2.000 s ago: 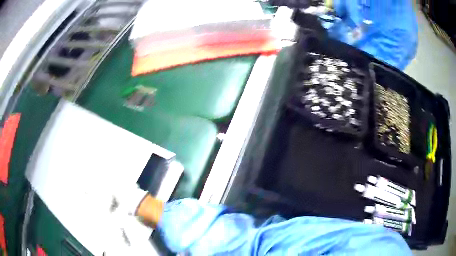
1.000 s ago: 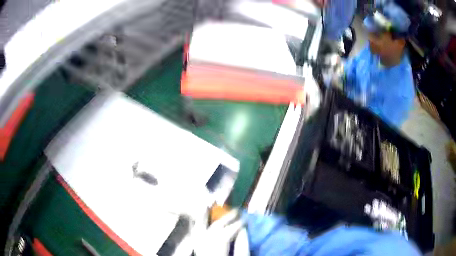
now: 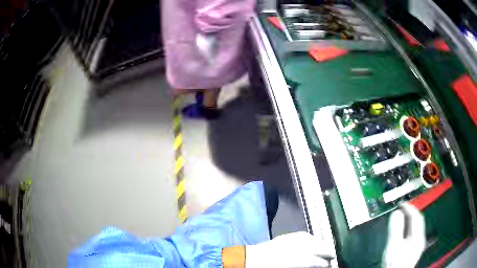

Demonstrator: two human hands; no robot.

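Note:
A green circuit board (image 3: pixel 368 157) with three copper-orange rings and three white strips sits in a chassis with a pale flange (image 3: pixel 340 172), on a dark green pallet. A red foam strip (image 3: pixel 433 196) lies under its near right corner. My right hand (image 3: pixel 405 238), in a white glove, is at the board's near edge beside this strip; its fingertips are blurred, so its hold is unclear. My left hand (image 3: pixel 290 252), white-gloved with an orange-brown wristband, is at the conveyor's metal rail at the bottom edge; the frame edge cuts it and its grip is unclear.
Another unit (image 3: pixel 334 23) lies farther up the line, with a red foam piece (image 3: pixel 327 52) near it. A person in a pink coat (image 3: pixel 209 47) stands left of the rail (image 3: pixel 287 115). Yellow-black tape (image 3: pixel 179 157) runs along the grey floor. More red strips lie at the right.
The view has swung from the white covers and black parts tray to the open circuit board and floor. Both gloved hands now show, my left at the rail and my right by the board.

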